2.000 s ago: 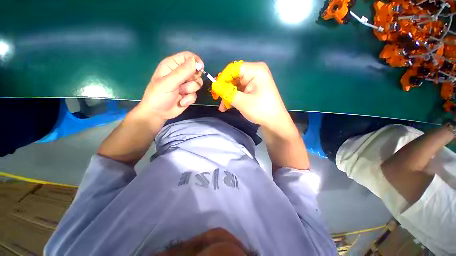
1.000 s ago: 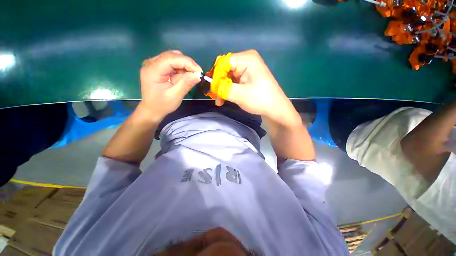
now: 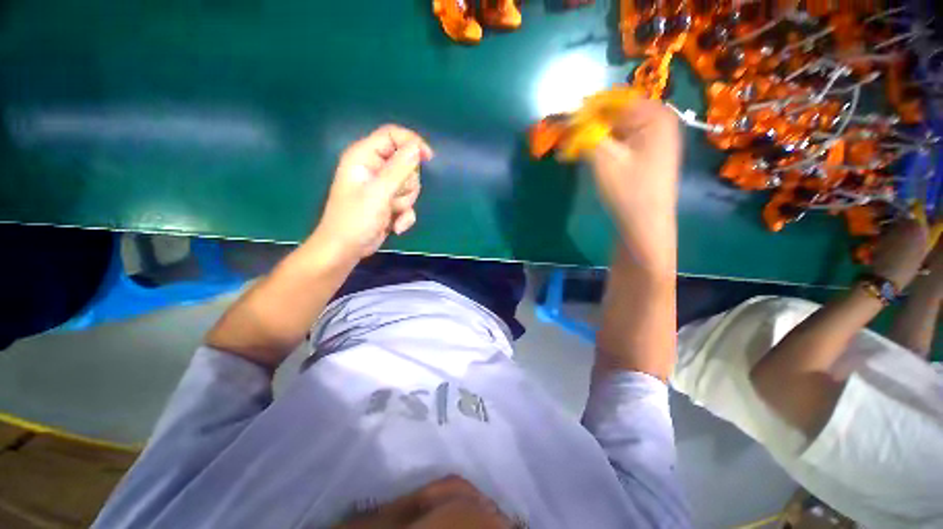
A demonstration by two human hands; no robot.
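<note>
My left hand (image 3: 377,191) is over the near part of the table with its fingers curled and thumb against them. Whether a small part is inside is hidden. My right hand (image 3: 633,145) is blurred, with yellow finger cots on its fingertips, to the right and beside the pile. An orange unit (image 3: 546,137) juts out on the left side of its fingertips and appears gripped. Its far side is hidden by the fingers.
A dense pile of orange and black units (image 3: 817,114) with pale tails covers the right of the glossy green table (image 3: 207,155). Orange units (image 3: 460,19) lie at the far edge of view. Another person's forearm (image 3: 827,325) reaches in at the right.
My right hand has left my left hand and moved right and away from me, the orange unit with it. The white tip at my left fingertips no longer shows. The view has shifted.
</note>
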